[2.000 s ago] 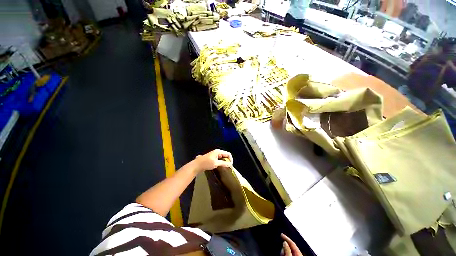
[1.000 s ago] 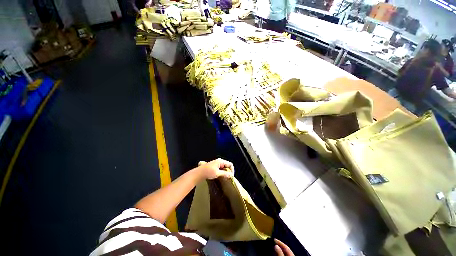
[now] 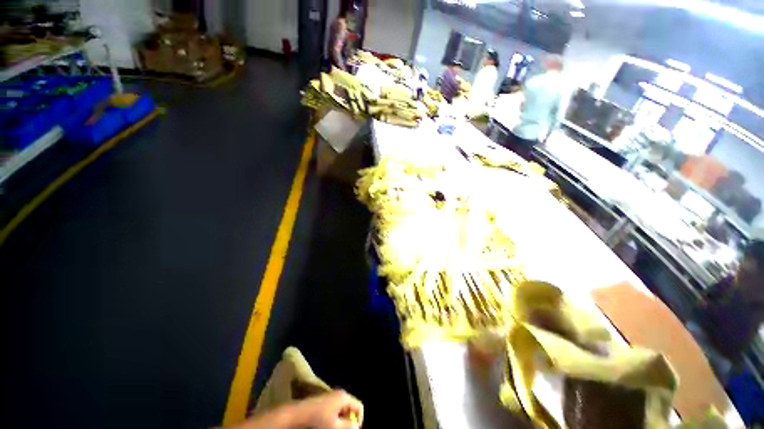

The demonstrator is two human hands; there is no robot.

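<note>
A khaki bag body (image 3: pixel 289 371) shows at the bottom of the view, left of the table edge, mostly cut off by the frame. My left hand (image 3: pixel 333 410) is closed on its edge; a bit of dark brown shows beside the hand. The hand is slightly blurred and lies low in the picture. My right hand is out of the picture.
The long white table (image 3: pixel 452 377) runs ahead on the right. It holds a heap of yellow strips (image 3: pixel 452 251), curled khaki pieces with a brown patch (image 3: pixel 586 356) and a reddish-brown sheet (image 3: pixel 662 343). People stand further back. A yellow line (image 3: pixel 272 276) crosses the dark floor.
The view has tilted up and swung, so the table and bag sit lower in the picture. My right hand and the stacked panels have left the view. My left hand still grips the bag.
</note>
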